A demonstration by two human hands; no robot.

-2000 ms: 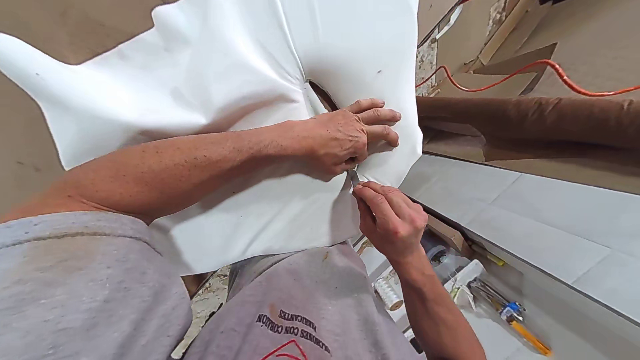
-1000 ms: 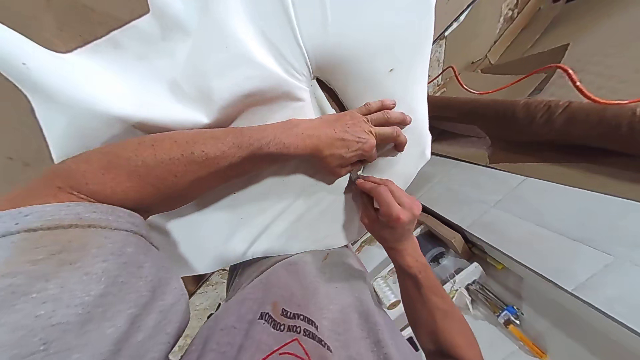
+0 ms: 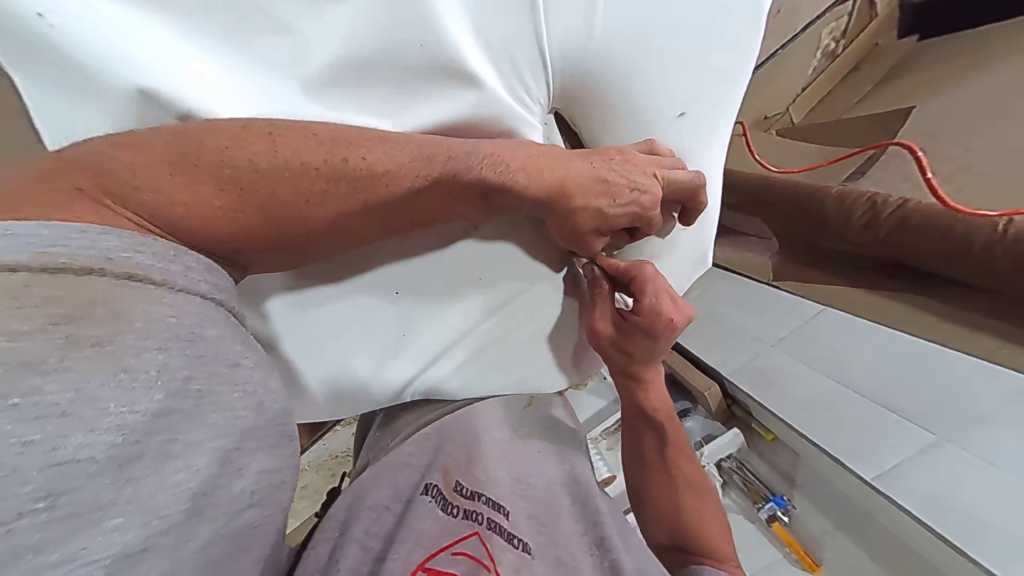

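A large sheet of smooth white material, perhaps leather or vinyl, spreads in front of my body, with a seam-like fold running down to a narrow dark opening. My left hand lies over the sheet just below this opening, its thumb and forefinger tucked down, pinching the material. Directly below, my right hand pinches the material at the same spot, its fingertips meeting those of my left hand. Whether a small tool is between the fingertips cannot be told.
Right of the sheet, an orange-red coiled hose crosses above a roll of brown material. A light grey tiled surface runs along the lower right. Below it lie several tools, one with a yellow handle, and a white spool.
My right fingertips have moved closer in against my left hand, narrowing the gap seen two seconds ago. My left hand keeps its place on the sheet.
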